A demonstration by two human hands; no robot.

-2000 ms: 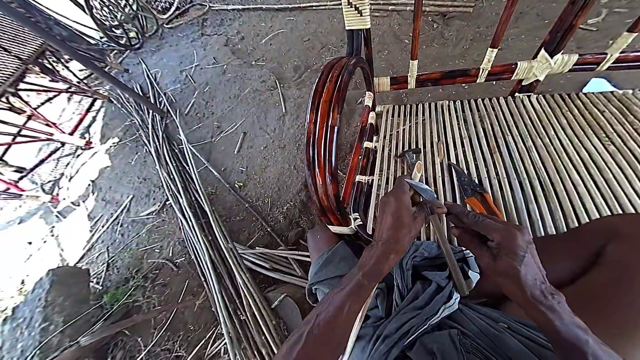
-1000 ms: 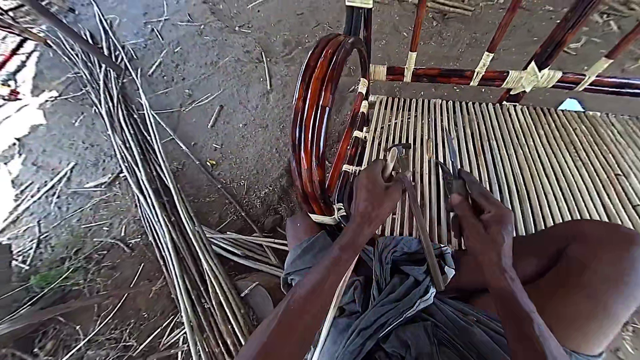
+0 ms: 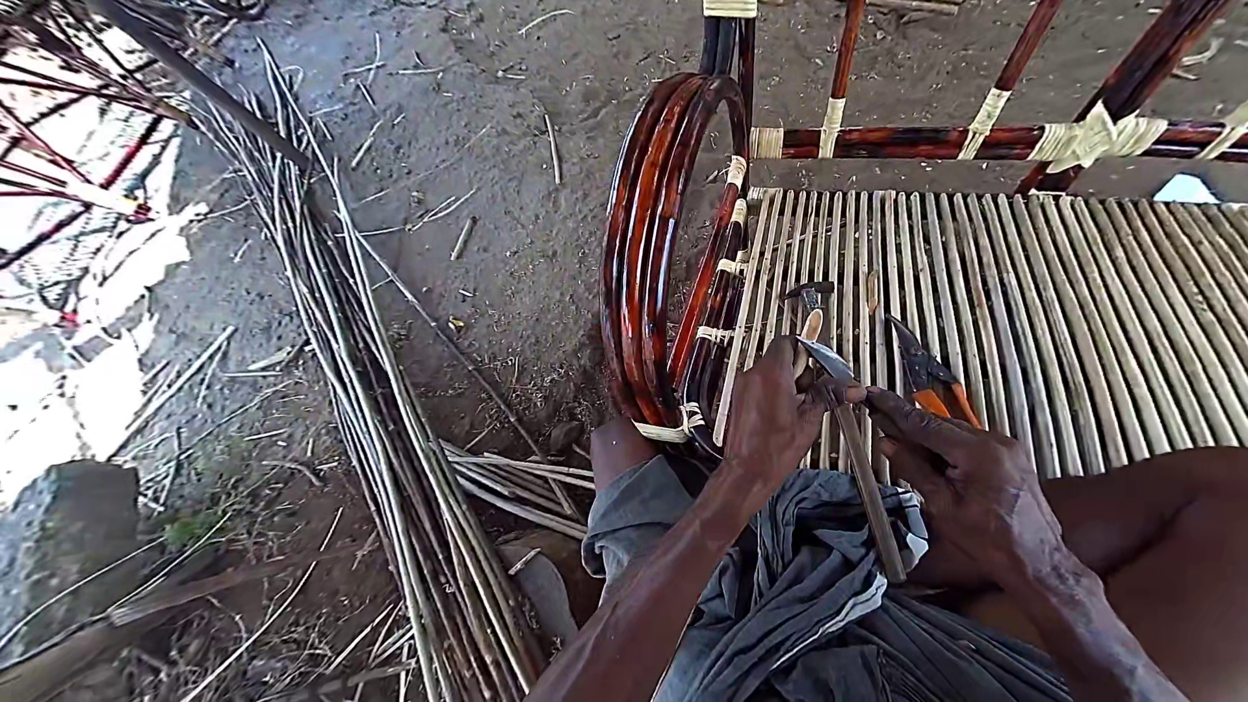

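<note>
My left hand (image 3: 775,405) grips a thin cane stick (image 3: 811,327) whose pale cut end shows above the fingers. Against it lies the blade of a knife (image 3: 827,361), with my right hand (image 3: 941,439) closed around its handle, mostly hidden. Both hands meet just over the slatted seat (image 3: 1092,312) of a cane bench. A hammer lies there, its dark head (image 3: 809,291) beyond my left hand and its wooden handle (image 3: 868,497) running down toward my lap. Pliers with orange grips (image 3: 941,382) rest on the slats beyond my right hand.
A glossy red-brown looped cane armrest (image 3: 648,244) stands at the seat's left end, and a bound rail (image 3: 907,142) crosses behind. On the ground at left lies a long bundle of thin sticks (image 3: 361,361). A stone block (image 3: 73,546) sits at lower left.
A second ago my hands were apart, with the knife upright in my right hand; now they are together and the blade is at the stick. The view has shifted somewhat.
</note>
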